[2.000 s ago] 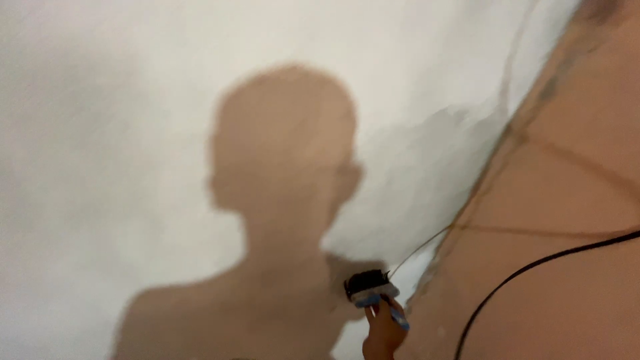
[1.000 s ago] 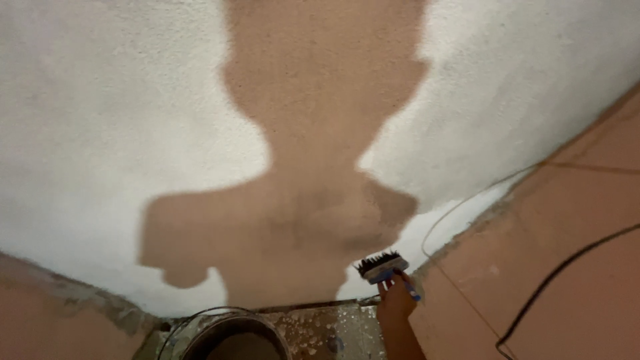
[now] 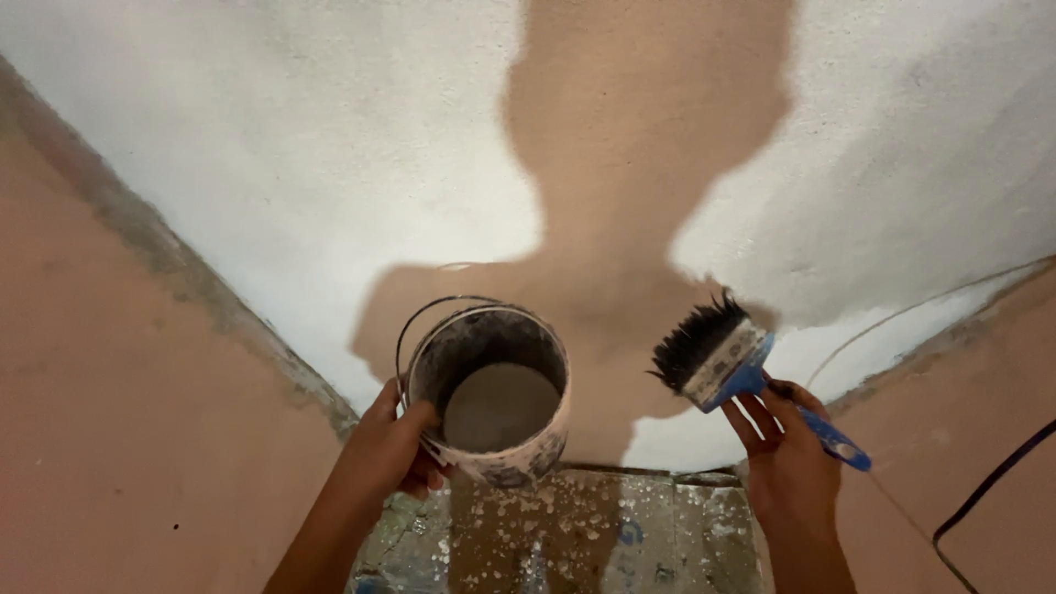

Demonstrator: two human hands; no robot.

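My left hand point(image 3: 404, 445) grips the left rim of a round plastic bucket point(image 3: 516, 462), its thumb over the edge. Greyish liquid point(image 3: 502, 407) lies inside the bucket, and the thin wire handle point(image 3: 399, 346) stands up at its left and back. On the right, my right hand point(image 3: 788, 450) holds a wide flat paintbrush point(image 3: 738, 379) by its blue handle. The brush's dark, clumped bristles point up and left, apart from the bucket. Behind both is a whitish painted wall point(image 3: 371, 140) with my shadow on it.
Pinkish-brown side walls point(image 3: 124, 396) rise at left and right, with rough grey strips in the corners. Cardboard-like sheeting point(image 3: 569, 528) spattered with white covers the floor below. A black cable point(image 3: 990, 478) and a thin cord point(image 3: 924, 305) run at the right.
My left hand has come into view holding the bucket, which stood low at the bottom edge before. The brush stays in my right hand. The view has tilted downward.
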